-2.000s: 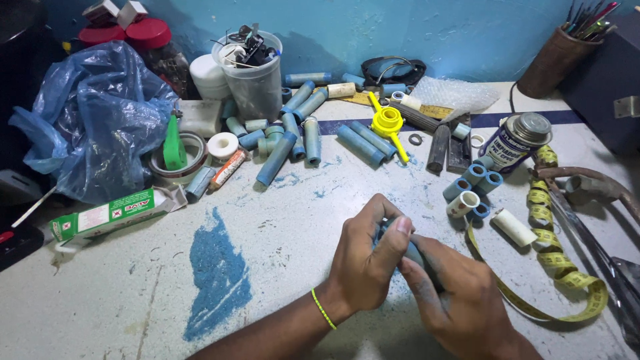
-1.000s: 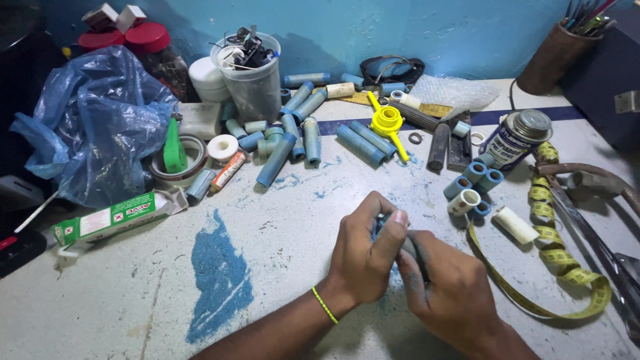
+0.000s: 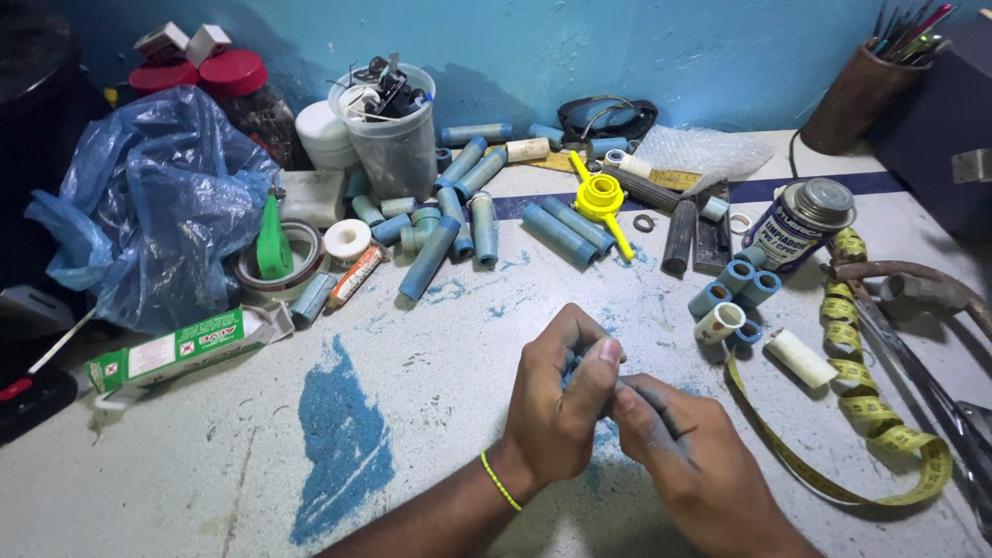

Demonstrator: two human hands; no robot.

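Observation:
My left hand (image 3: 562,395), with a yellow-green bead bracelet at the wrist, is closed around a blue piece (image 3: 572,370) that shows only in small patches between the fingers. Against it, my right hand (image 3: 682,449) is curled with its thumb by the left thumb; its fingers hide what it grips. Blue dust coats the fingers of both hands. Beyond them lie two blue pipe pieces (image 3: 559,235) and a yellow plastic fitting with two arms (image 3: 601,198). Short blue pipe pieces (image 3: 735,277) stand grouped to the right, beside a white pipe piece (image 3: 800,358).
Blue shavings (image 3: 341,442) lie on the white tabletop at left. Behind are more pipe pieces (image 3: 430,258), a plastic cup of small parts (image 3: 394,147) and a blue plastic bag (image 3: 163,209). At right are a cleaner can (image 3: 806,221), a yellow measuring tape (image 3: 868,422) and a hacksaw (image 3: 922,372).
Both hands stay together over the same part of the table, with slight shifts of the fingers and wrists. The objects around them have not moved.

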